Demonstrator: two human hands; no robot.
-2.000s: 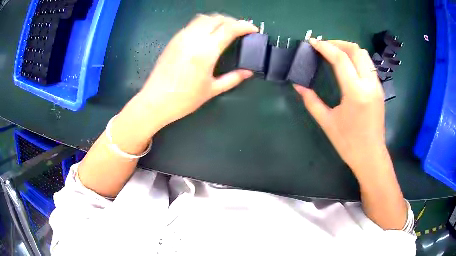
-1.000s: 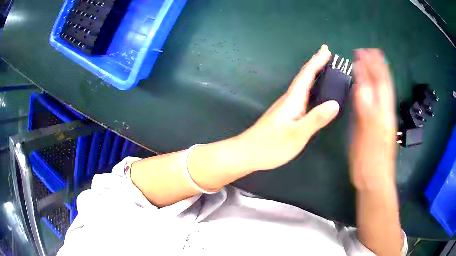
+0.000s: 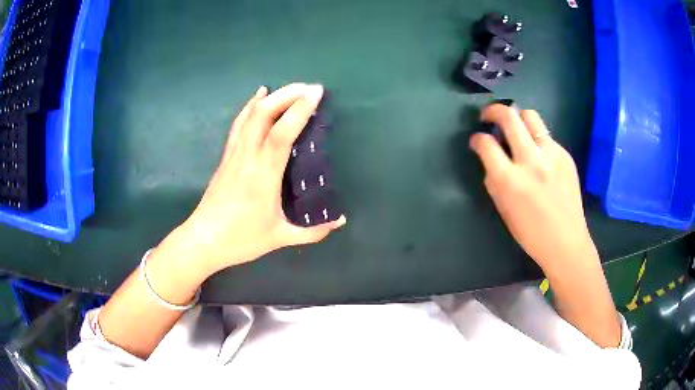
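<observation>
My left hand grips a short row of black power adapters between thumb and fingertips, their paired silver pins facing up; the far end of the row is partly hidden by the fingers. My right hand has its thumb and fingers around another black adapter, which is mostly hidden and blurred. Several loose adapters sit together just beyond my right hand, with their pins showing.
A blue bin at the left holds rows of black adapters. Another blue bin stands at the right, with no adapters seen inside. Blue bins and a metal frame are at the lower left, below the bench edge.
The view has shifted. The adapters earlier held up between both hands are now a row in my left hand, pins up. My right hand has moved away to a loose adapter.
</observation>
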